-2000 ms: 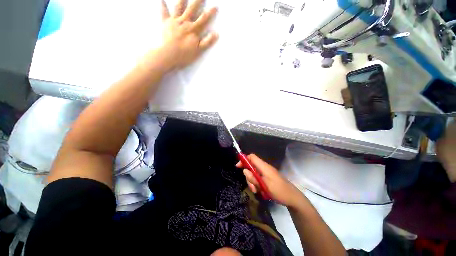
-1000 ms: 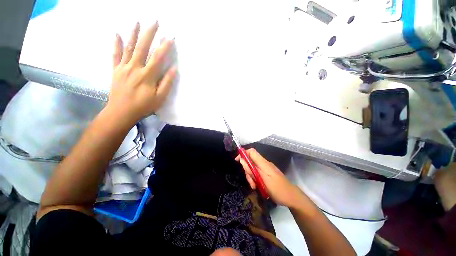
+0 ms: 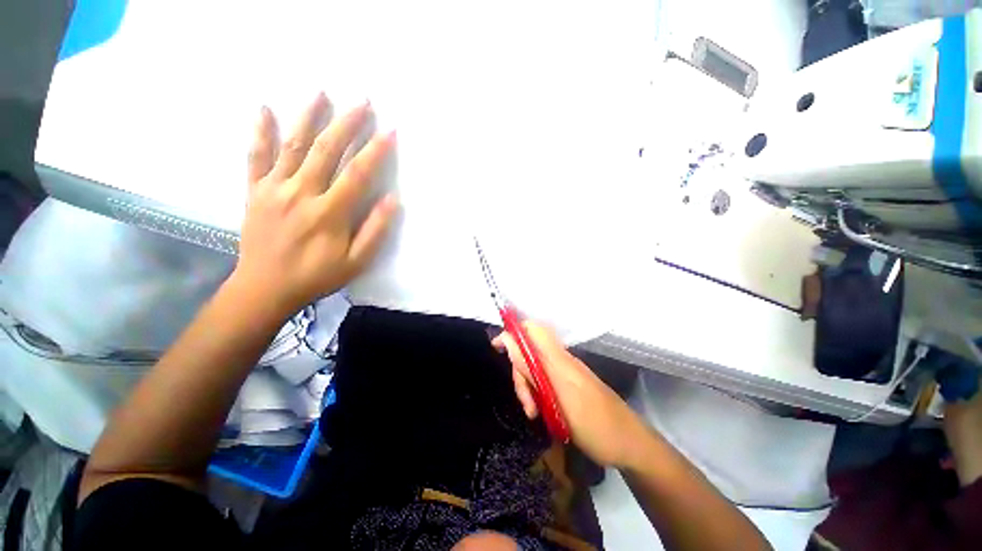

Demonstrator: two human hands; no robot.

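Observation:
My left hand [image 3: 312, 210] lies flat, palm down with fingers spread, on an overexposed white piece [image 3: 431, 264] on the machine table. My right hand [image 3: 549, 377] grips the red-handled scissors [image 3: 534, 371] below the table's front edge. Their silver blades point up and left over the white piece, near its front edge. The blades look nearly closed. The piece's outer outline is lost in the glare, so its far extent cannot be told.
The sewing machine head [image 3: 861, 140] is at upper right. A dark smartphone [image 3: 858, 323] lies beside a small brown block [image 3: 811, 294]. White cut pieces [image 3: 118, 285] and a blue bin [image 3: 264, 468] are below the table at left, more pieces [image 3: 743, 441] at right. Another person's arm [image 3: 966, 431] shows at far right.
My left hand has moved left and down from its place further up the table. The scissors' blades now reach over the white piece. The view has shifted, with the machine further right.

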